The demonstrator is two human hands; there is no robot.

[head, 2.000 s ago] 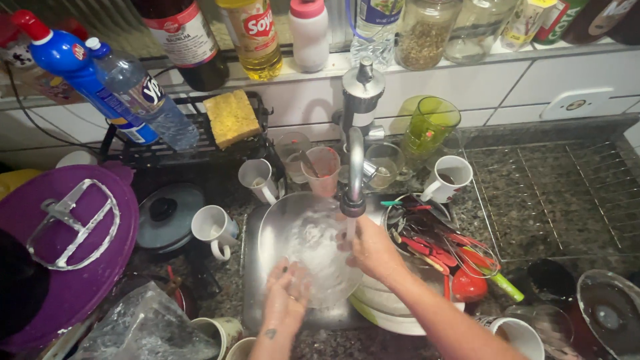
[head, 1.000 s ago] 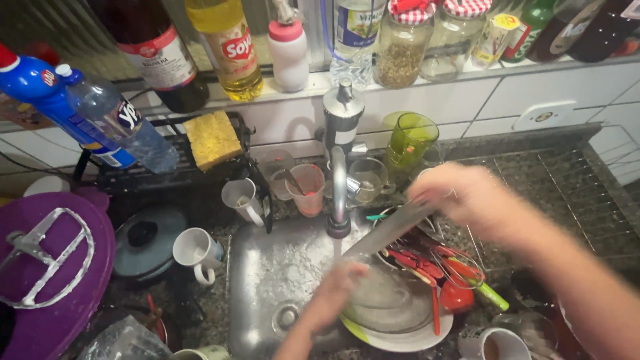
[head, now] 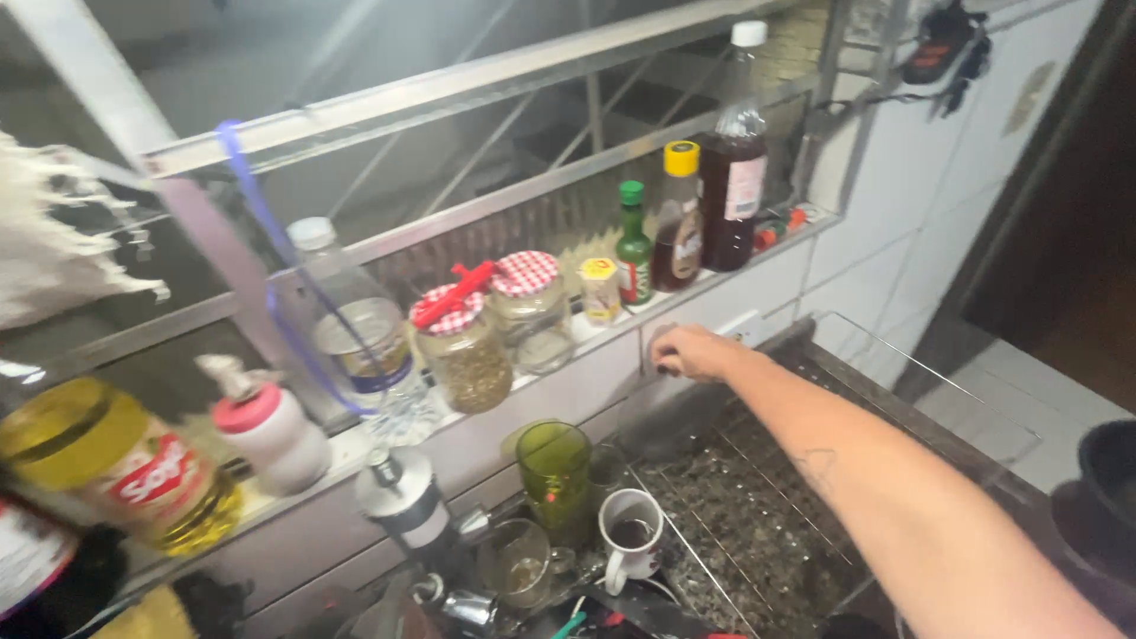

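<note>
My right hand (head: 690, 352) reaches out over the counter, close to the tiled wall, with its fingers curled. Just below it a blurred, see-through greyish shape (head: 672, 428) stands by the wall, perhaps a clear plate; whether my fingers hold it cannot be told. A wire rack (head: 744, 475) lies on the granite counter under my forearm. Left of the rack are a white mug (head: 632, 532) with dark liquid in it, a green glass (head: 554, 475) and a clear glass (head: 516, 568). My left hand is out of view.
The metal faucet (head: 404, 506) rises at the lower left. Along the window ledge stand an oil bottle (head: 133, 470), a pink-topped bottle (head: 271, 435), jars with checked lids (head: 466, 355), a green sauce bottle (head: 634, 248) and dark bottles (head: 732, 204). A dark pot (head: 1109, 479) is at the right edge.
One second ago both hands held a clear, flat dish over the sink. My right hand has since moved right, to the wall beyond the rack; my left is out of view. The view has swung up and right.
</note>
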